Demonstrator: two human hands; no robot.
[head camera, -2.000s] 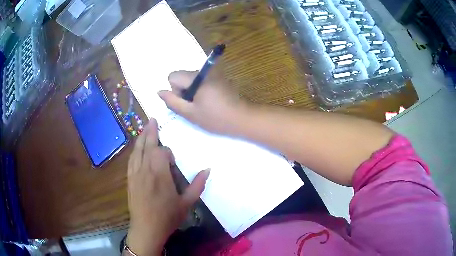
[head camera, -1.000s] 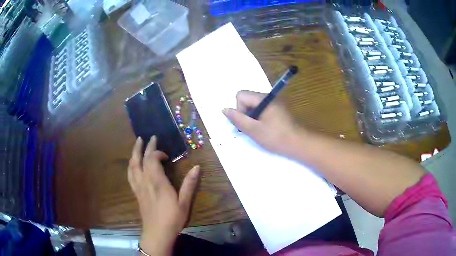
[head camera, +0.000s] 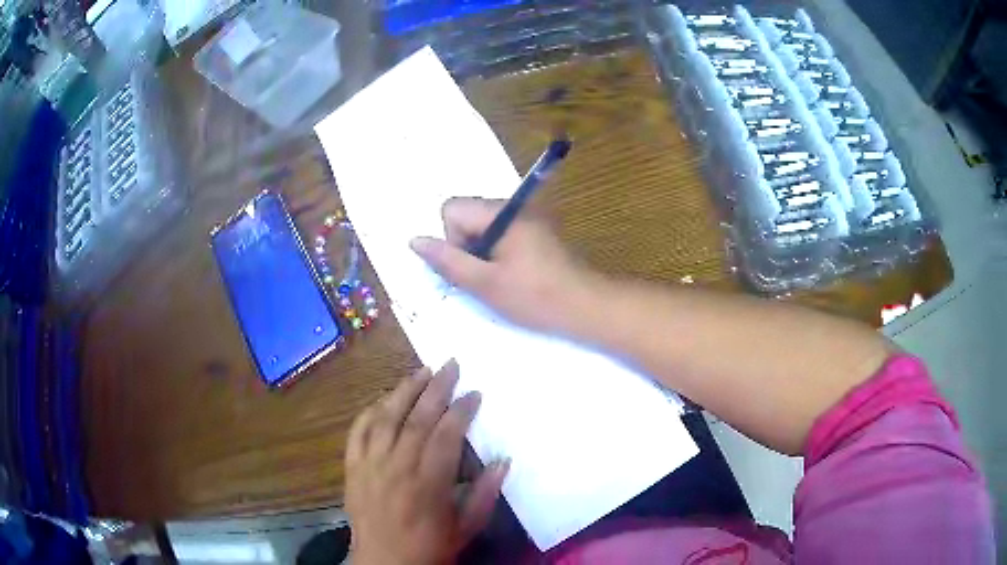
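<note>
A long white paper pad (head camera: 552, 430) lies slanted on the brown wood-grain table (head camera: 177, 441). My right hand (head camera: 502, 265) holds a black pen (head camera: 521, 201) with its lower end close to the paper; the tip is hidden by my fingers. My left hand (head camera: 414, 464) rests on the lower left edge of the pad, fingers a little apart, holding nothing. A smartphone (head camera: 276, 289) with a lit blue screen lies flat left of the pad. A beaded strap (head camera: 351, 289) lies between phone and pad.
A clear tray of small metal cylindrical parts (head camera: 790, 144) is at the right. Another tray of parts (head camera: 99, 171) is at the upper left. A clear plastic box (head camera: 289, 66) stands behind the phone. Blue edges (head camera: 33, 408) show at the far left.
My left hand has moved from the phone to the pad's edge. The phone screen has gone from black to lit blue. My right hand still holds the pen at the paper. The view has shifted.
</note>
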